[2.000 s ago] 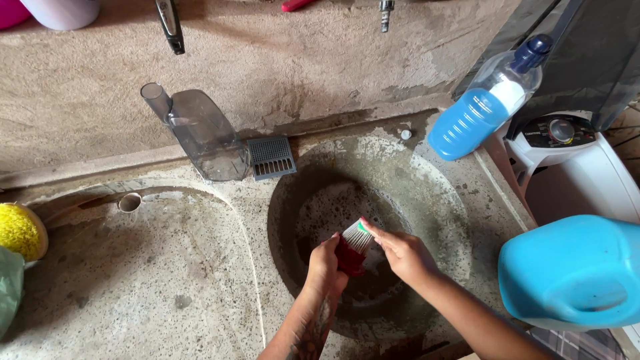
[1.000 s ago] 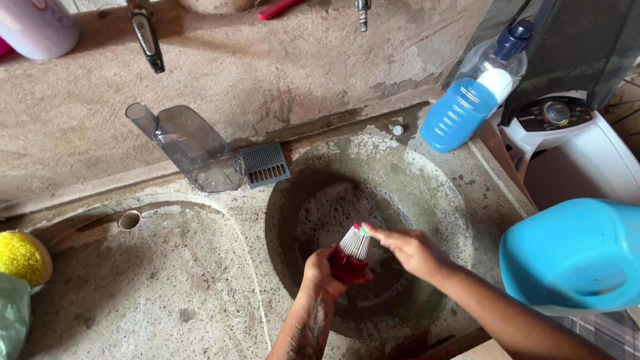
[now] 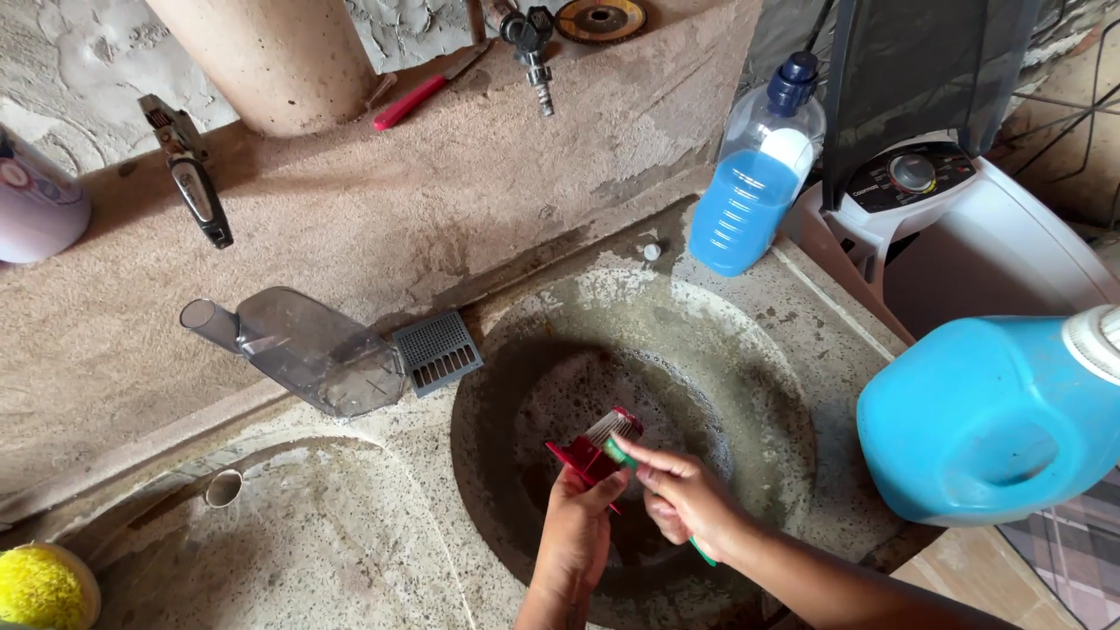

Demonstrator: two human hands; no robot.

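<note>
My left hand point(image 3: 582, 516) grips a small red plastic part with a pale ribbed section point(image 3: 604, 437) above the round basin of the concrete sink point(image 3: 770, 394). My right hand point(image 3: 691, 499) is closed around a green-handled brush point(image 3: 619, 451), its head against the red part; the handle's end shows below my palm. Sudsy water lies at the bottom of the basin. Left of the basin rim rests a grey slotted plastic grille point(image 3: 437, 352), beside a smoky transparent plastic container point(image 3: 319, 350) with a round spout.
A bottle of blue liquid point(image 3: 744, 210) stands at the back right, near an open washing machine point(image 3: 980, 210). A large blue jug point(image 3: 971, 420) is at right. On the ledge are a red-handled knife point(image 3: 411, 102) and two taps point(image 3: 199, 197). A yellow scrubber point(image 3: 39, 586) sits lower left.
The red part has turned in my left hand, and the green brush is now lower, along its side. The view has shifted, showing more of the ledge.
</note>
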